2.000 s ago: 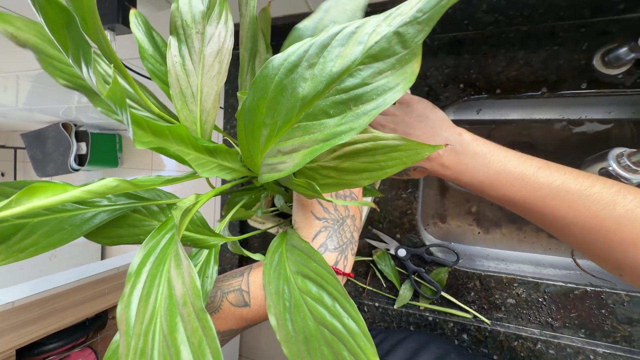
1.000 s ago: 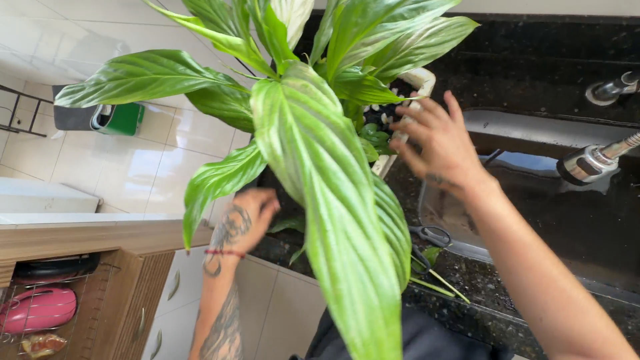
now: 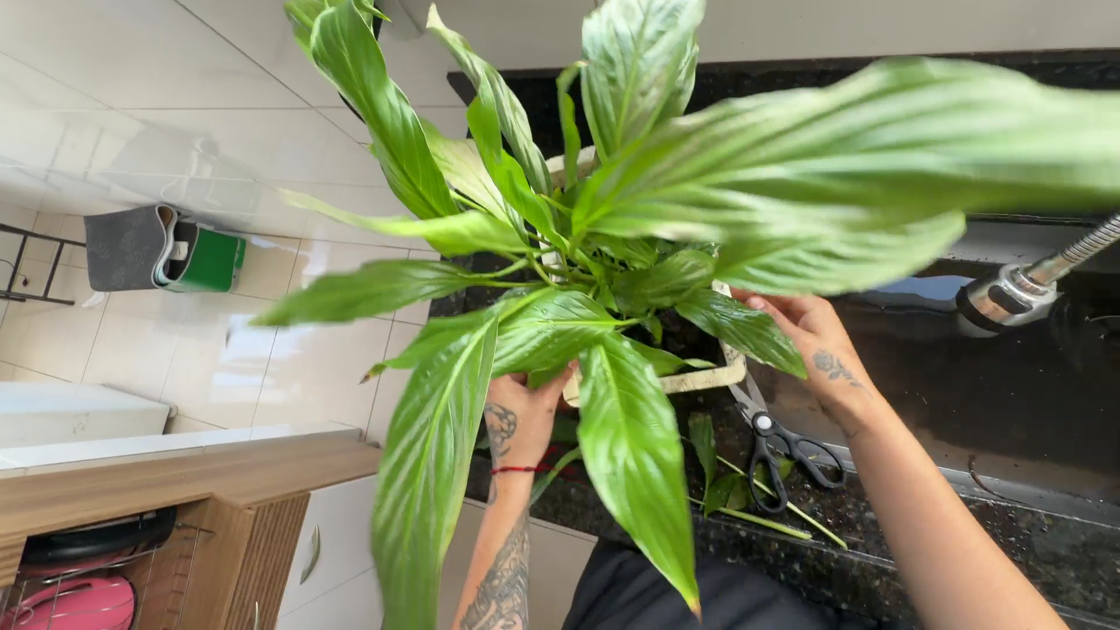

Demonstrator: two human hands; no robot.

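Observation:
A large leafy potted plant (image 3: pixel 560 306) fills the middle of the view, its long green leaves spreading over a white square planter (image 3: pixel 700 380). My left hand (image 3: pixel 525 416) is at the planter's near left corner, its fingers partly behind leaves. On the right, my right hand (image 3: pixel 801 328) is at the planter's right side, fingertips hidden by a leaf and the rim. Black-handled scissors (image 3: pixel 764 426) lie on the dark granite counter, close to the planter's near right corner. Beside them are cut leaves (image 3: pixel 726 490) and cut green stems (image 3: pixel 761 523).
To the right is a metal sink (image 3: pixel 884 376) with a chrome faucet head (image 3: pixel 1006 297) above it. At lower left stands a wooden cabinet (image 3: pixel 262 472) holding a pink item (image 3: pixel 83 604) in a wire rack. A green bin (image 3: pixel 208 260) is on the tiled floor.
Both hands have moved to the planter's sides; one second ago my left hand was raised apart from it. The plant's leaves have shifted, and more of the planter's near rim and the scissors now shows.

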